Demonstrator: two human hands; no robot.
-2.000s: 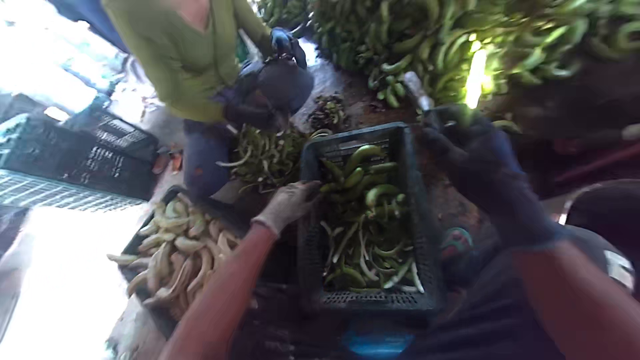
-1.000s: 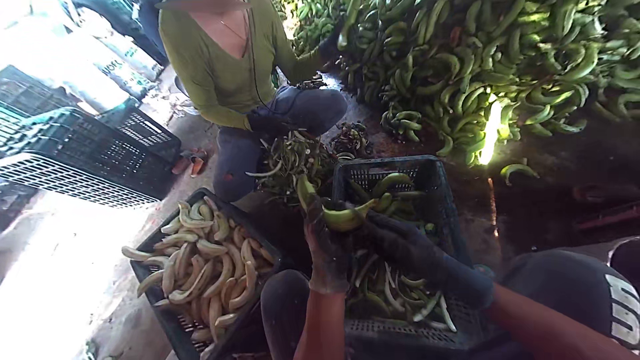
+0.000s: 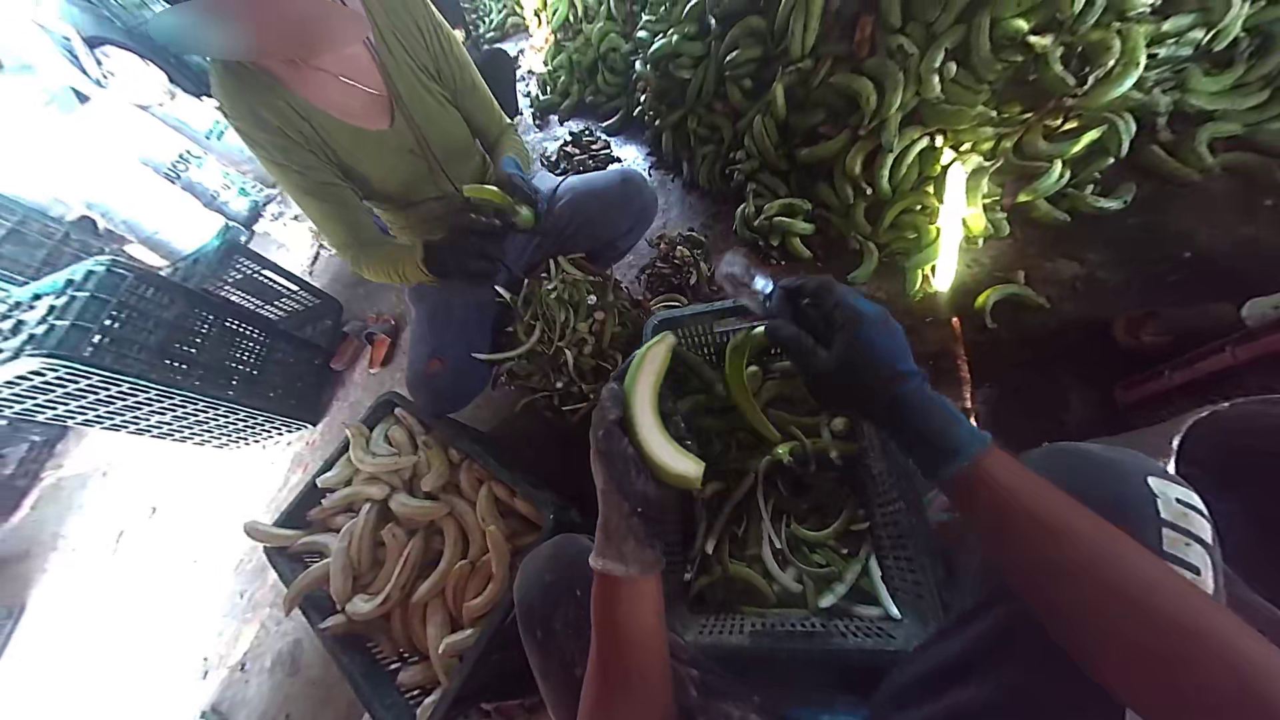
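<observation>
My left hand (image 3: 630, 480), in a dirty work glove, holds a green plantain (image 3: 660, 415) upright; a pale strip shows along its side where peel is off. To its right, my right hand (image 3: 850, 340), in a dark blue glove, grips a small blurred tool (image 3: 748, 283), probably a knife, its tip pointing up and left. A strip of green peel (image 3: 748, 385) hangs just below that hand. Both hands are over a dark plastic crate (image 3: 800, 630) with green plantains and cut peels (image 3: 790, 540).
Peeled plantains (image 3: 400, 540) fill a crate (image 3: 370, 665) at lower left. A person in a green top (image 3: 400, 170) sits opposite, holding a green plantain. A peel heap (image 3: 570, 330) lies between us. Green plantains (image 3: 880, 130) are piled behind; empty-looking black crates (image 3: 170, 340) stand left.
My hands were together on a plantain one second ago; now my right hand is apart, up and to the right. A pale peeled strip now faces me on the plantain in my left hand.
</observation>
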